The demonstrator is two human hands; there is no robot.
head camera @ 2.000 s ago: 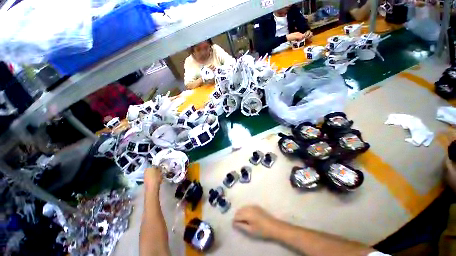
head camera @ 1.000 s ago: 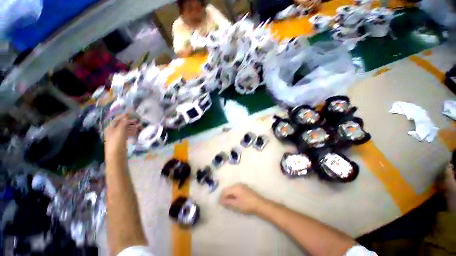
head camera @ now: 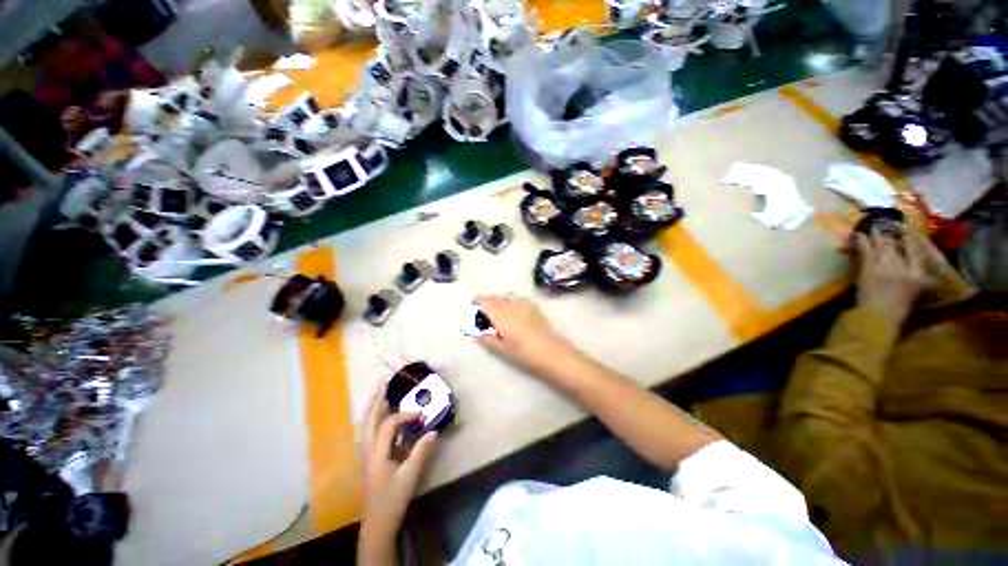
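Observation:
My left hand [head camera: 398, 448] holds a black housing [head camera: 422, 396] with a pale inner plate and thin wires, near the bench's front edge. My right hand [head camera: 511, 323] holds a small lens module [head camera: 482, 322] at its fingertips, to the right of the housing and above the bench. More lens modules [head camera: 412, 274] stand in a loose slanting row behind my hands. Another black housing [head camera: 310, 302] lies on the orange tape at the left. Several filled housings [head camera: 595, 217] with silver faces and orange spots are clustered behind and to the right of my right hand.
A clear plastic bag [head camera: 591, 105] stands behind the filled housings. White frames [head camera: 238, 166] are piled along the green conveyor [head camera: 442, 177]. Glittering metal parts [head camera: 72, 376] lie at left. White cloths [head camera: 768, 195] lie at right, near a neighbouring worker [head camera: 884, 387] in brown sleeves holding a black part.
The view has shifted right and down. My left hand has come back from the white frames, empty, and taken hold of the near black housing. My right hand now has a lens module.

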